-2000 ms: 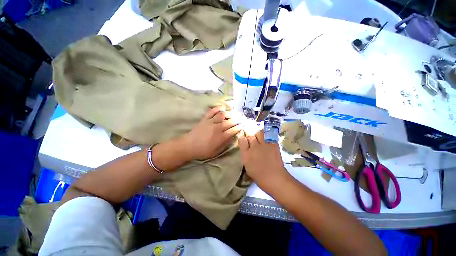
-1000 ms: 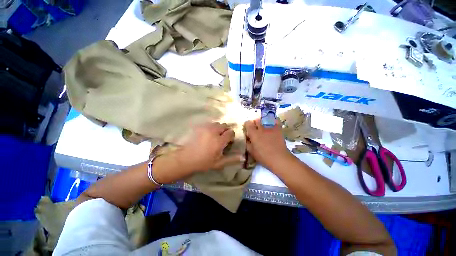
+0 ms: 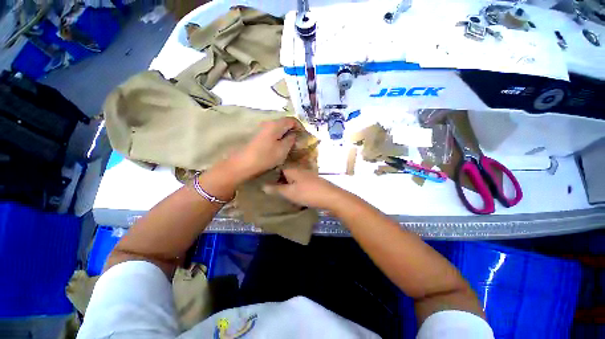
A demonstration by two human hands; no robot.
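The khaki garment panel (image 3: 192, 126) lies bunched left of the needle, with a corner hanging over the table's front edge. My left hand (image 3: 268, 149) grips its right edge, just left of the presser foot (image 3: 318, 120). My right hand (image 3: 305, 188) pinches the cloth a little lower, near the front edge. Both hands are bare, and the fingertips are partly hidden in folds. The cloth edge between them is turned up, left of the foot. The white sewing machine (image 3: 424, 89) has a blue stripe and "JACK" lettering.
Right of the needle lie small khaki pieces (image 3: 375, 142), thread snips (image 3: 418, 169) and pink-and-black shears (image 3: 488, 184). More khaki cloth (image 3: 242, 43) lies at the back left. A measuring strip (image 3: 398, 228) runs along the front table edge. Blue crates (image 3: 517, 285) stand below.
The view has shifted. My right hand has moved left and toward me, away from the foot, onto the cloth. My left hand has lifted the cloth edge, which is now left of the needle.
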